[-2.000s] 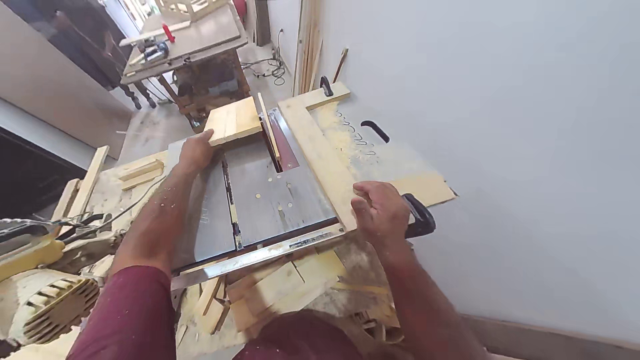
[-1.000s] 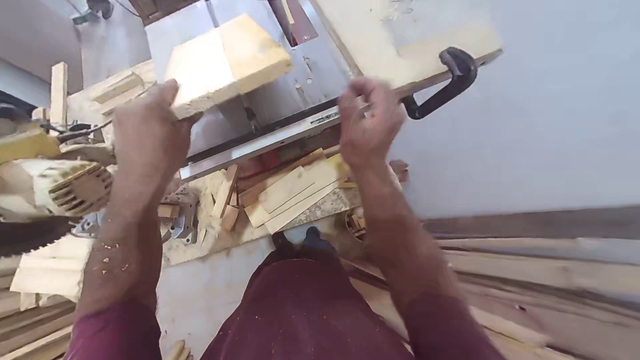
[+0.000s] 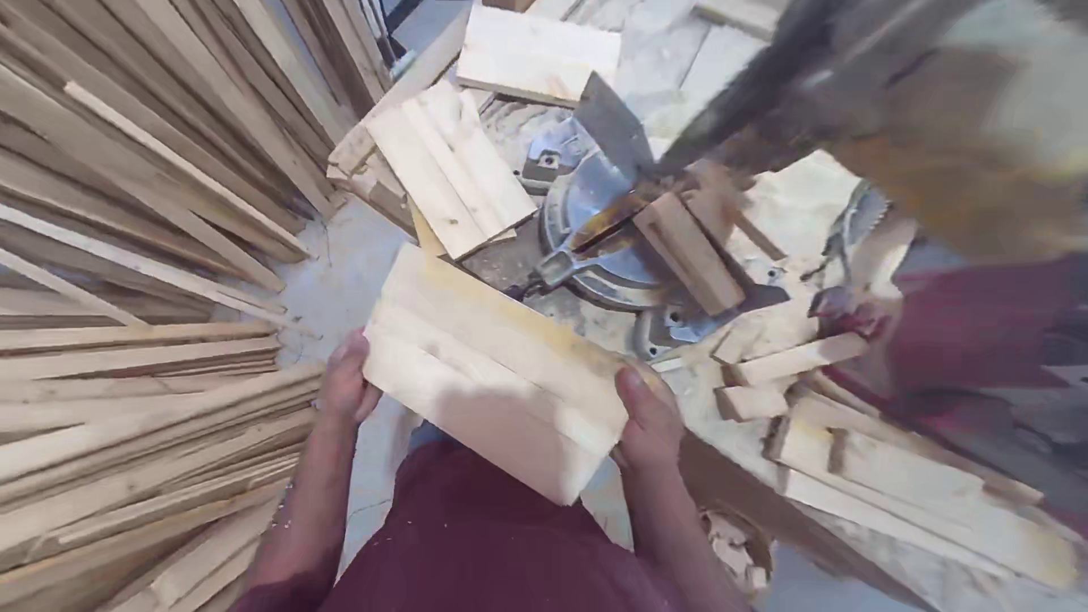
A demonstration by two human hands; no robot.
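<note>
A light glued-up wooden board (image 3: 497, 374) is held between both hands, tilted, in front of my body. My left hand (image 3: 347, 378) grips its left end, and my right hand (image 3: 648, 416) grips its right end with the thumb on the top face. Just beyond the board, a miter saw (image 3: 608, 246) with a round metal base stands on the bench, a wood block (image 3: 688, 255) lying on it. Another glued-up board (image 3: 455, 170) rests left of the saw, and a further board (image 3: 540, 53) lies behind it.
Long wooden strips (image 3: 153, 153) are stacked along the left side. Wood offcuts (image 3: 795, 365) and longer pieces (image 3: 918, 501) lie on the bench at the right. A container of scraps (image 3: 735, 548) is low at the right. A blurred dark shape crosses the upper right.
The view has swung from the table saw to the miter saw and wood stacks. My right hand, earlier off the board, now grips it; my left hand still holds it.
</note>
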